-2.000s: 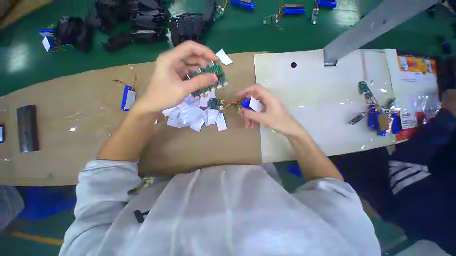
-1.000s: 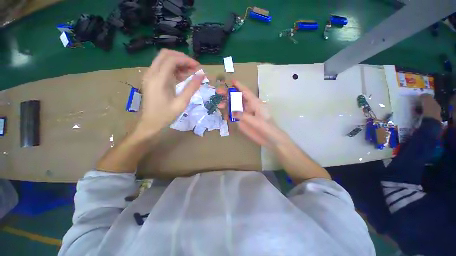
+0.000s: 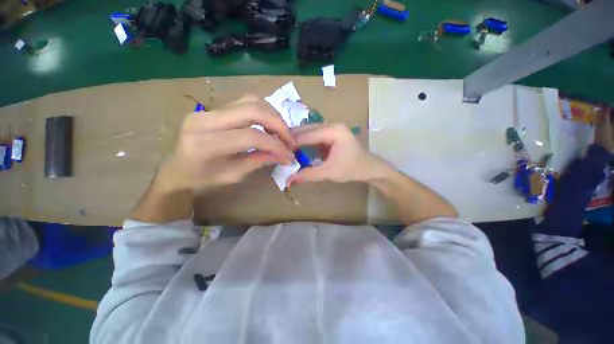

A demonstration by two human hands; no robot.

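Observation:
A blue battery pack (image 3: pixel 303 158) is between my two hands above the brown board. A white piece (image 3: pixel 285 176) is at its near side, and thin yellowish wires (image 3: pixel 291 196) stick out towards me. My right hand (image 3: pixel 336 156) grips the pack from the right between thumb and fingers. My left hand (image 3: pixel 229 142) reaches over from the left, its fingertips at the pack and white piece; whether they pinch anything is hidden. White slips (image 3: pixel 288 104) lie heaped behind and partly under my hands. A green circuit board (image 3: pixel 314 118) shows behind my right fingers.
Another blue pack (image 3: pixel 200 107) is partly hidden behind my left hand. A dark bar (image 3: pixel 59 146) and packs (image 3: pixel 17 149) lie left. Black parts (image 3: pixel 252 30) and packs are on the green belt. A post (image 3: pixel 518 50) and board-and-pack cluster (image 3: pixel 532 181) are right, beside another person's sleeve (image 3: pixel 572 195).
My hands have come together at the pack, which has turned so its wires point towards me. My left hand has moved from the slips to the pack. The whole view has shifted somewhat.

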